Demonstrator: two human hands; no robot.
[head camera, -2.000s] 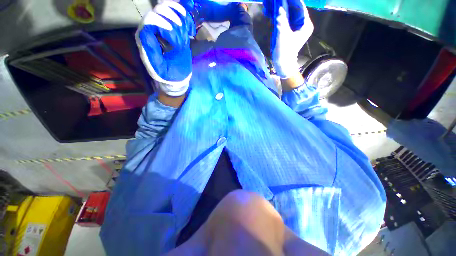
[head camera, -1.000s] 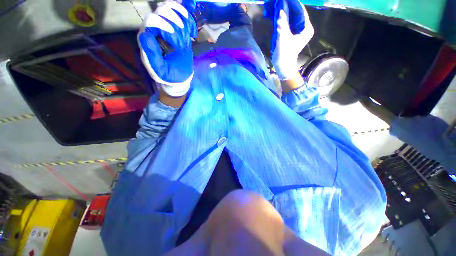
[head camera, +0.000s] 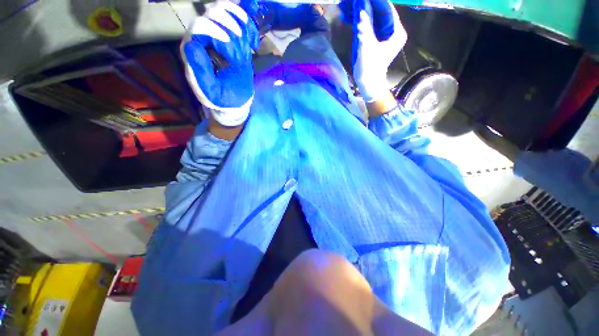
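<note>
My left hand (head camera: 222, 62), in a white glove with blue palm and fingers, is at the top, left of centre. Its fingers are curled, and a dark gap shows inside the curl. My right hand (head camera: 376, 49), in the same kind of glove, is at the top, right of centre, with its fingers pointing up. Both hands are at a thin bright edge, perhaps of a board, along the top rim of the picture. The frame cuts off what lies beyond, so whether either hand grips it cannot be told.
A black bin (head camera: 72, 167) with red pieces and thin strips stands at the left. A teal mat (head camera: 555, 14) edges the top right, with a round metal disc (head camera: 431, 98) below. A yellow box (head camera: 66, 298) and red box (head camera: 127, 275) are at the lower left.
My right hand has shifted slightly left and its fingers have tilted a little. My left hand is almost unmoved.
</note>
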